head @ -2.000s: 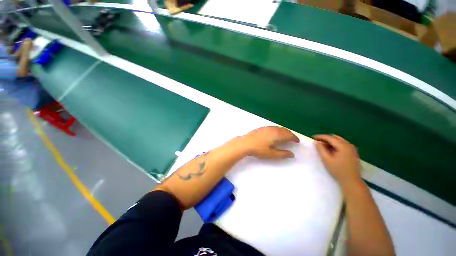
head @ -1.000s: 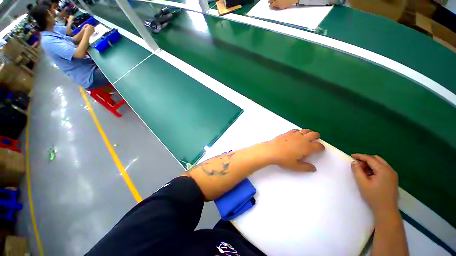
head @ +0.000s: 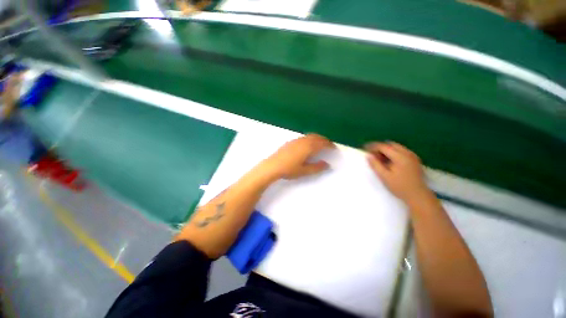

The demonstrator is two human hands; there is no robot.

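Observation:
The white work mat [head: 335, 230] lies in front of me. My left hand [head: 306, 156] rests near its far edge, fingers apart, holding nothing that I can see. My right hand [head: 397, 171] is at the far right part of the mat's edge, its fingers curled; whether something small is between them cannot be told. The blue pouch or folded cloth [head: 252, 242] lies at the mat's left edge, beside my left forearm. The picture is blurred.
The green conveyor belt [head: 347, 112] runs beyond the mat. A matte green bench top [head: 155, 143] is at left. Dark items [head: 112, 42] lie blurred on the belt at far left. A person's blue sleeve [head: 17, 144] and a red stool [head: 59, 172] show at the left edge.
The view has swung so the mat and hands sit further left, and the seated person is mostly out of view. Both hands stay near the mat's far edge.

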